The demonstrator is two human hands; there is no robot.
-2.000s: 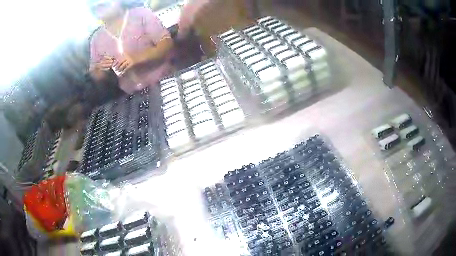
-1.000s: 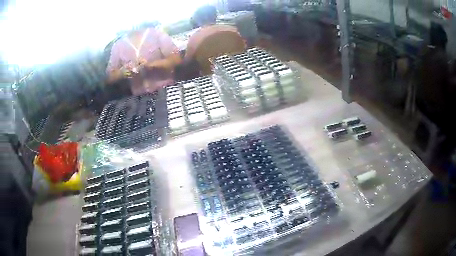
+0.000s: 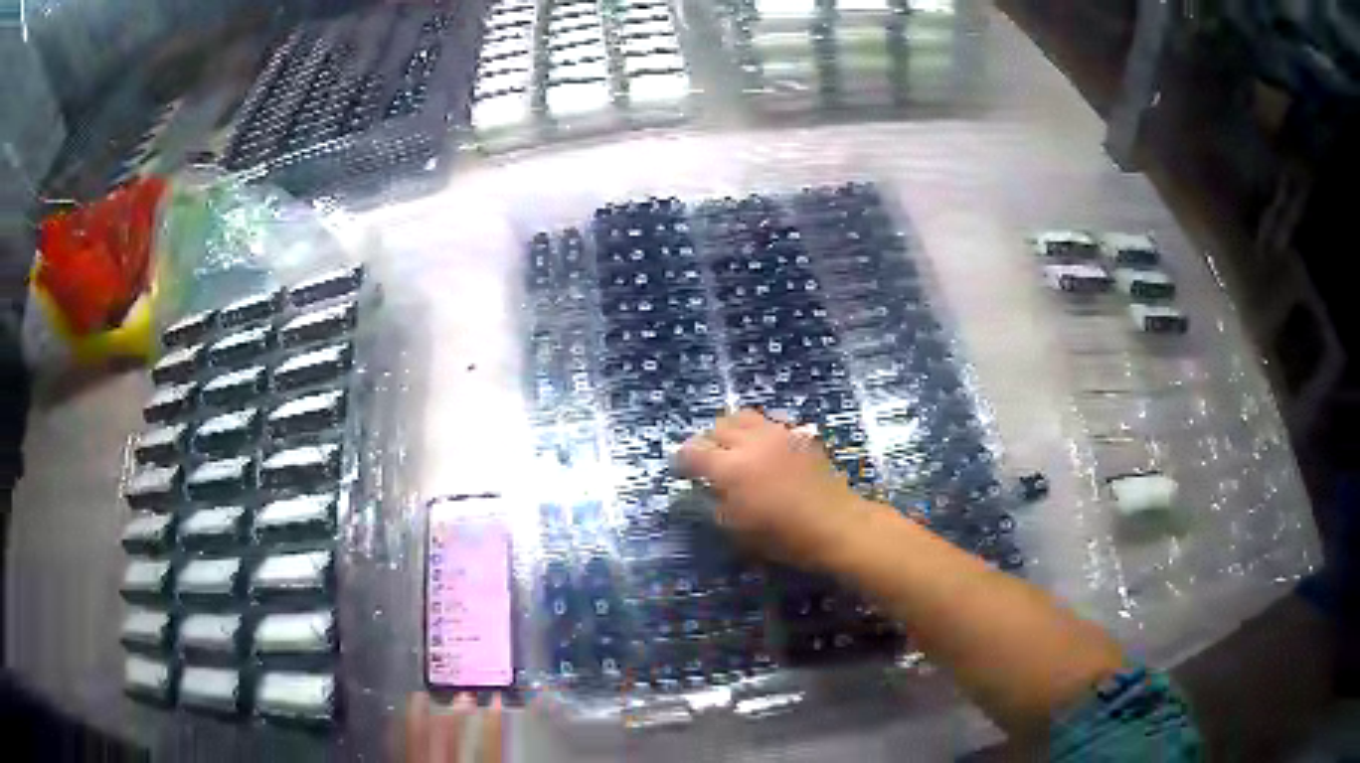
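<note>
My right hand (image 3: 761,474) reaches in from the lower right over the clear blister tray of black parts (image 3: 649,336). Its fingers are bent down at the middle of the rows; blur hides whether they hold a part. My left hand (image 3: 460,730) shows only as blurred fingers at the bottom edge, just below the smartphone (image 3: 470,596), and the rest is cut off. The phone lies flat with a lit pink-white screen. A tray of white battery units with black edges (image 3: 236,514) lies at the left.
A yellow bin (image 3: 112,336) with red material (image 3: 99,257) and a crumpled clear bag (image 3: 246,239) sit at the left. Filled trays (image 3: 582,60) stand at the back. A nearly empty tray (image 3: 1193,425) lies right, a loose black part (image 3: 1034,485) beside it.
The view has tilted down, so the person behind the table is out of the picture. My right hand has come in over the black parts, and my left fingers show at the bottom edge.
</note>
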